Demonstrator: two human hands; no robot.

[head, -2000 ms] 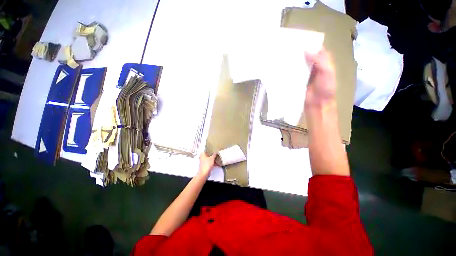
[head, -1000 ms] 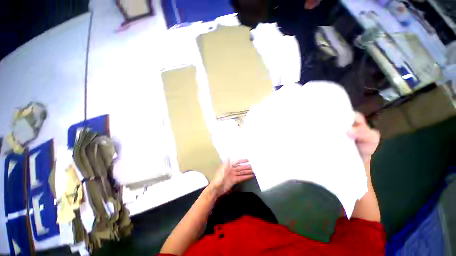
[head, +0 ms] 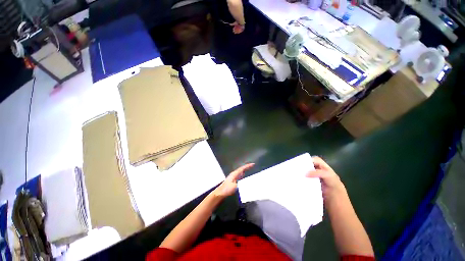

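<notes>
White cut pieces (head: pixel 285 186) with a curved lower edge hang in front of me, off the table's right edge. My right hand (head: pixel 326 178) grips them at their upper right corner. My left hand (head: pixel 232 182) is beside their left edge with its fingers spread; it does not visibly grip them. A greyish piece (head: pixel 275 224) hangs below the white ones, partly covered by them. The wide khaki panel stack (head: pixel 158 114) and the narrow khaki panel stack (head: pixel 107 173) lie side by side on the white table (head: pixel 158 199).
White pieces (head: pixel 211 84) lie beyond the table's right edge. A blue template (head: pixel 122 48) and a desktop rack (head: pixel 56 61) are at the far side. White sheets (head: pixel 63 204) and a khaki bundle (head: pixel 30 222) are at left. A person's hand (head: pixel 237 27), another workbench and cardboard boxes (head: pixel 385 104) stand beyond.
The view has swung right, away from the small blue templates. My right hand has brought the white pieces off the table to in front of me. My left hand has left the table.
</notes>
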